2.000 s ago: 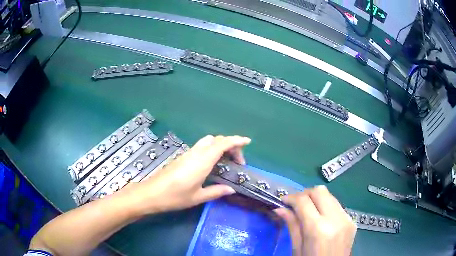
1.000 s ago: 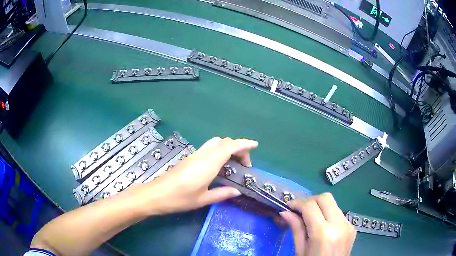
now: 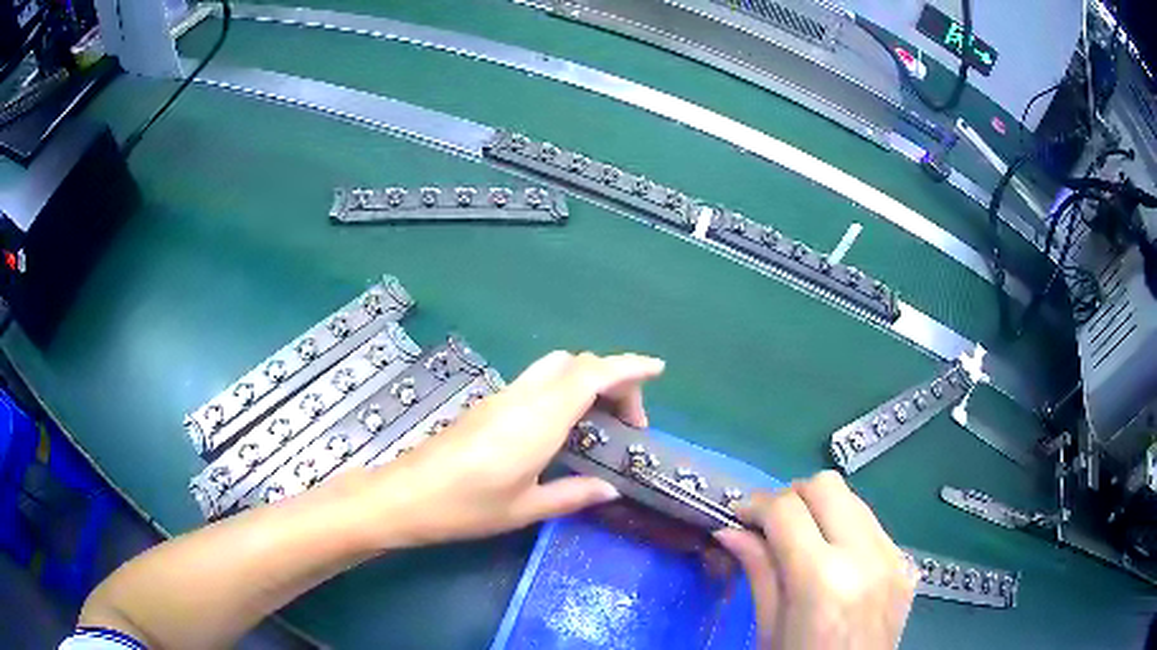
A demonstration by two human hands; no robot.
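My left hand [image 3: 527, 444] grips the left end of a dark grey fixture bar [image 3: 662, 489] between thumb and fingers. The bar slants over a blue parts tray [image 3: 581, 597]. Round components sit in a row along it, some with brownish centres. My right hand [image 3: 825, 559] holds thin silvery tweezers [image 3: 695, 500] pencil-style. Their tips are at a round component [image 3: 638, 458] near the bar's middle; whether they grip anything is too small to tell. The bar's right end is hidden by my right hand. Tiny reddish specks lie in the tray.
Several filled bars [image 3: 298, 368] lie side by side at left, partly under my left forearm. A loose bar [image 3: 451, 203] lies beyond them. Two bars sit end to end along a silvery rail [image 3: 933, 333]. More bars [image 3: 898, 419] lie at right, beside a grey machine [image 3: 1123, 330].
The loose bar at the back has shifted right on the green surface and turned nearly level. Both hands have stayed on the held bar and tweezers, with only a small shift right and down.
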